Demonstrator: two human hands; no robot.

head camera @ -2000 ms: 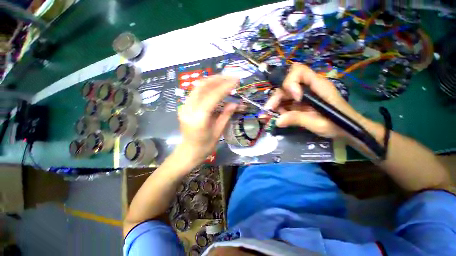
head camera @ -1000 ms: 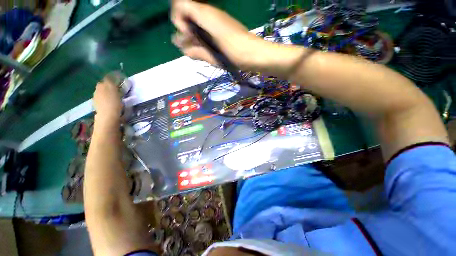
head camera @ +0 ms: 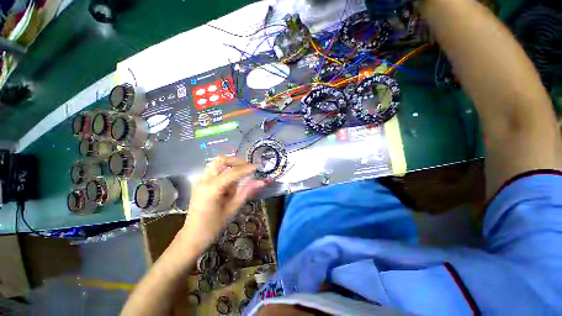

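A small round housing (head camera: 267, 159) with a dark toothed rim is on the printed glossy sheet (head camera: 185, 145), near the bench edge. My left hand (head camera: 215, 185) holds it at its lower left side, with thumb and fingertips at the rim. Thin dark wires run from around it. Two dark ring circuit boards (head camera: 325, 110) lie up and right of it, with blue, orange and yellow wires. My right forearm reaches up out of the picture at the top right; the hand is cut off by the edge. The soldering iron is not visible.
Rows of housings (head camera: 123, 128) stand at the left. More rings and tangled wires (head camera: 363, 31) lie at the back. An open carton of housings (head camera: 243, 249) is at lap level. A black box (head camera: 21, 177) with cables is at the left bench end.
My left hand has come back from the housings at the left and is now at a housing in front of me. My right hand has moved from upper centre out past the top right edge.
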